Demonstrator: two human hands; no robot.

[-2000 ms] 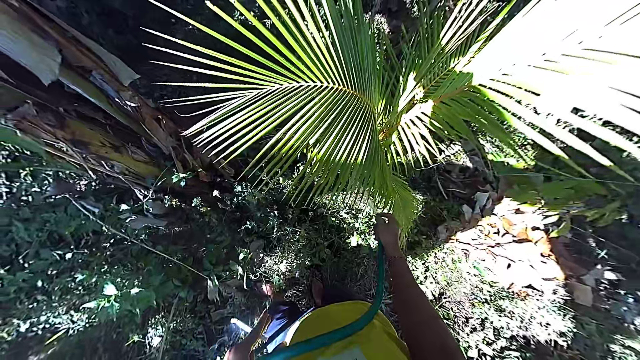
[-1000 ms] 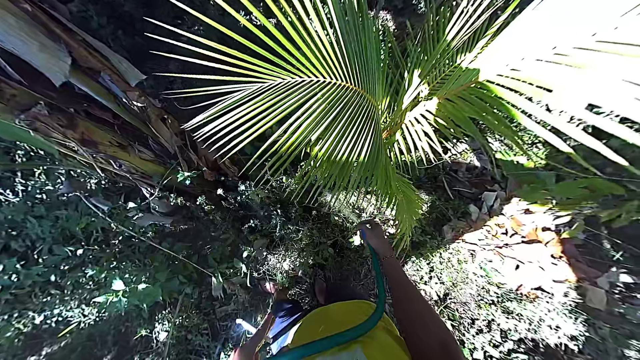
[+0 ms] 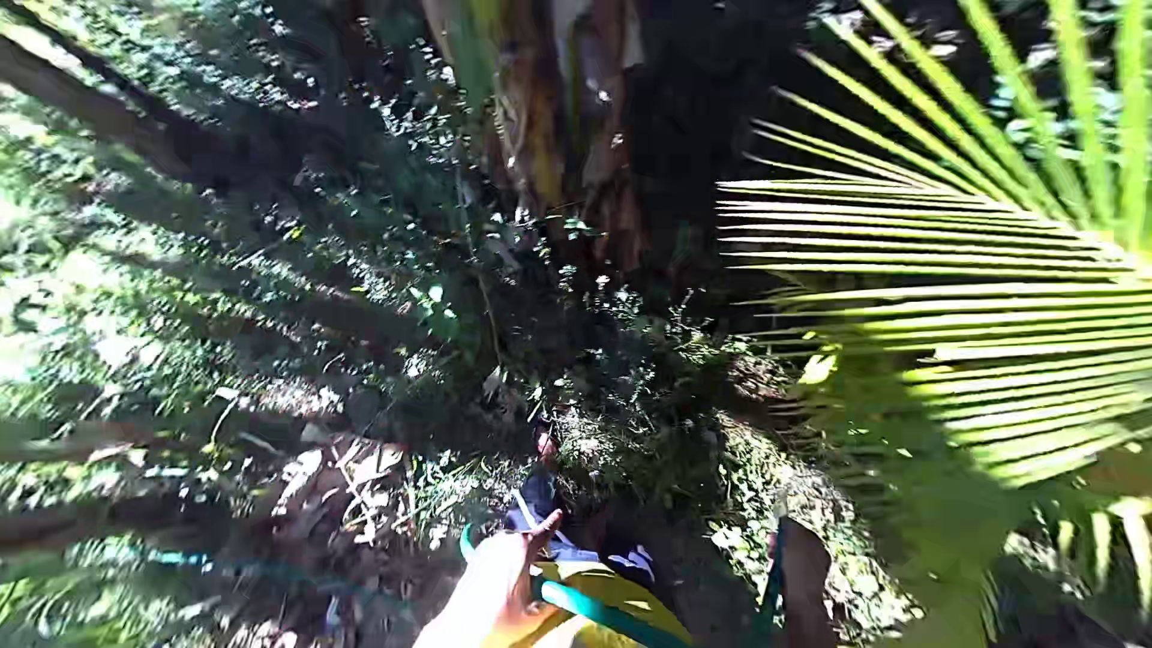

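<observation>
My left hand (image 3: 513, 576), sunlit at the bottom centre, is closed around a green garden hose (image 3: 612, 621); the hose crosses in front of my yellow clothing (image 3: 652, 596). Lower right, in shade, my right hand (image 3: 799, 553) holds another stretch of the hose, which hangs down beside the forearm. The hose's end at that hand is too dark and blurred to make out. To the right of my right hand spread the green leaflets of a palm frond (image 3: 1008, 270).
A banana-like trunk (image 3: 549, 108) with dry sheaths stands ahead at the top. Low leafy weeds (image 3: 360, 270) cover the ground to the left. Dry leaf litter (image 3: 360, 477) lies lower left, and a blurred length of hose (image 3: 261, 569) runs there.
The view has swung left, so the palm now stands at the right and the trunk near the centre. My left hand has come up into plain sight on the hose.
</observation>
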